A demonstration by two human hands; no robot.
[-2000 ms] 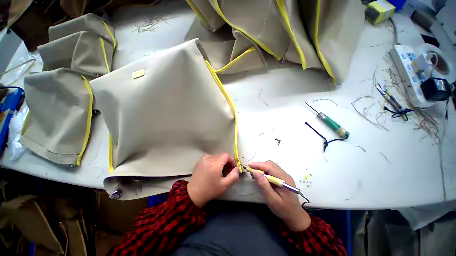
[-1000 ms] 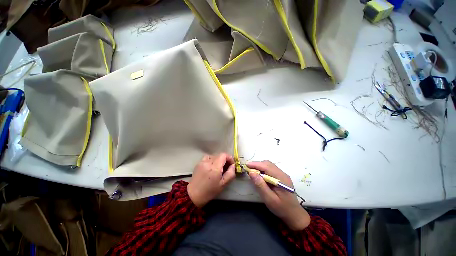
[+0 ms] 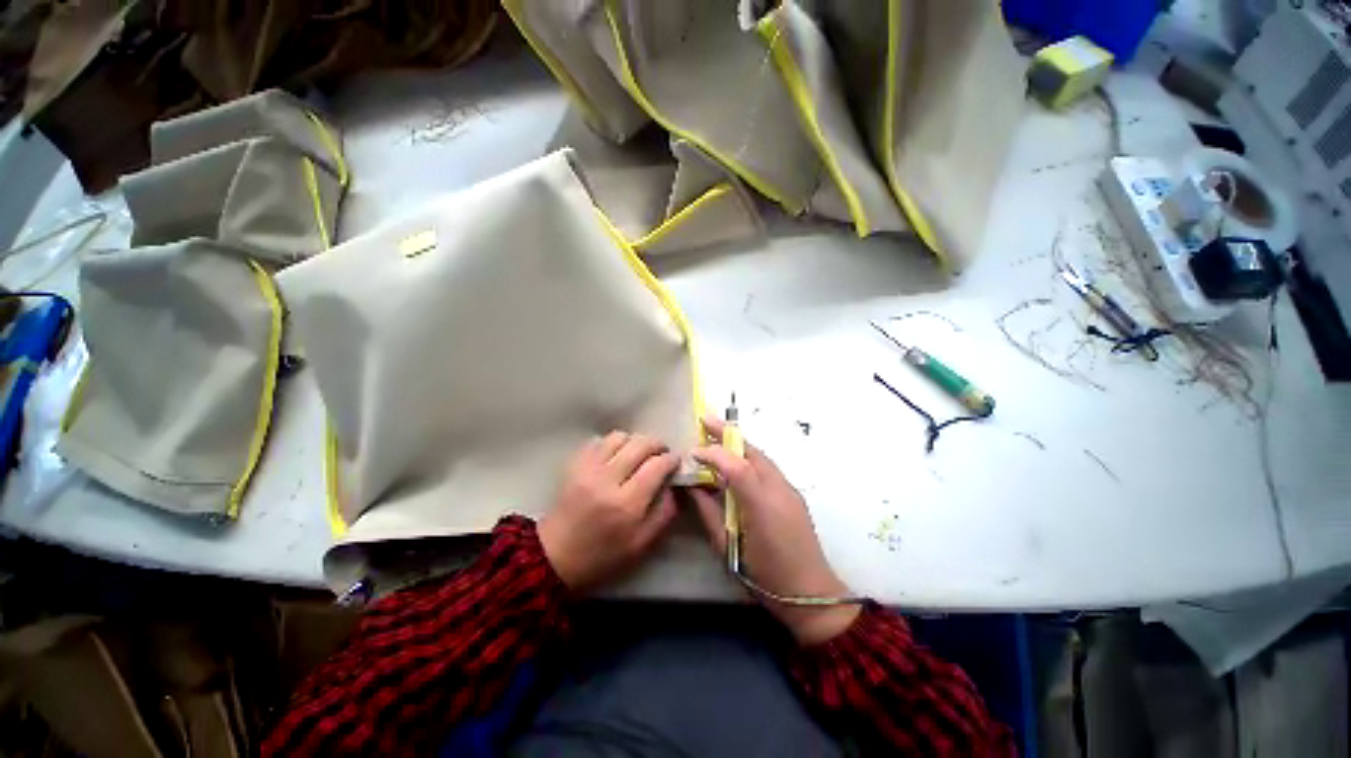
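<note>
A beige bag body (image 3: pixel 474 341) with yellow binding tape (image 3: pixel 652 282) on its edges lies in front of me, a small yellow label (image 3: pixel 419 243) near its top. My left hand (image 3: pixel 611 511) pinches the bag's lower right corner. My right hand (image 3: pixel 763 518) holds a yellow pen-shaped tool (image 3: pixel 734 474) upright, tip pointing away from me and off the fabric, cord running back over the wrist. Its thumb and fingers also touch the taped corner. The fabric under my fingertips is hidden.
A green-handled tool (image 3: pixel 948 381) and a black cord (image 3: pixel 928 415) lie to the right. Farther right are a metal tool (image 3: pixel 1099 304) among threads and a power strip (image 3: pixel 1163 237). Other beige pieces lie left (image 3: pixel 175 370) and behind (image 3: pixel 948 133). A yellow block (image 3: pixel 1068 71) stands at the back.
The pen tool has swung from slanting at the corner to pointing away, its tip off the tape. My right hand has moved up and left onto the corner. The view has shifted slightly.
</note>
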